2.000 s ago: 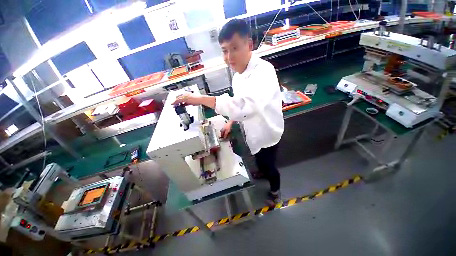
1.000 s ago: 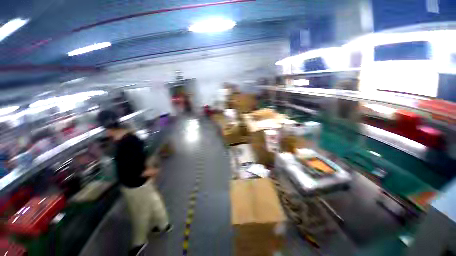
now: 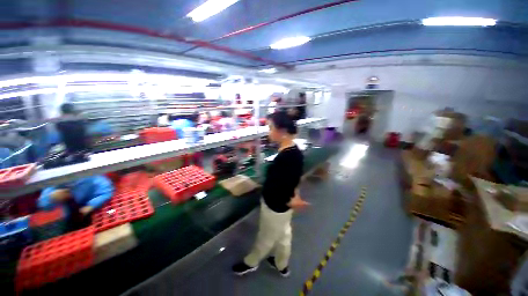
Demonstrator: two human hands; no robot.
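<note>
Neither of my hands is in the picture. Nearest in front of me at the left is a long green-topped bench (image 3: 194, 228). Orange-red turnover trays with square pockets stand on it: one at the lower left (image 3: 55, 257), one beside it (image 3: 123, 209) and one further along (image 3: 184, 182). A flat brown cardboard sheet (image 3: 239, 185) lies near the bench edge. What the tray pockets hold is too blurred to tell.
A person in a black top (image 3: 282, 179) stands in the aisle beside the bench. A seated person in blue (image 3: 87, 196) is behind the trays. Open cartons (image 3: 431, 188) line the right side. Yellow-black tape (image 3: 341, 234) runs along the floor. A purple bin (image 3: 330, 136) is further back.
The view has swung left from the white machines and the person in white, past the cartons, to the long bench. The person in black now appears nearer the middle.
</note>
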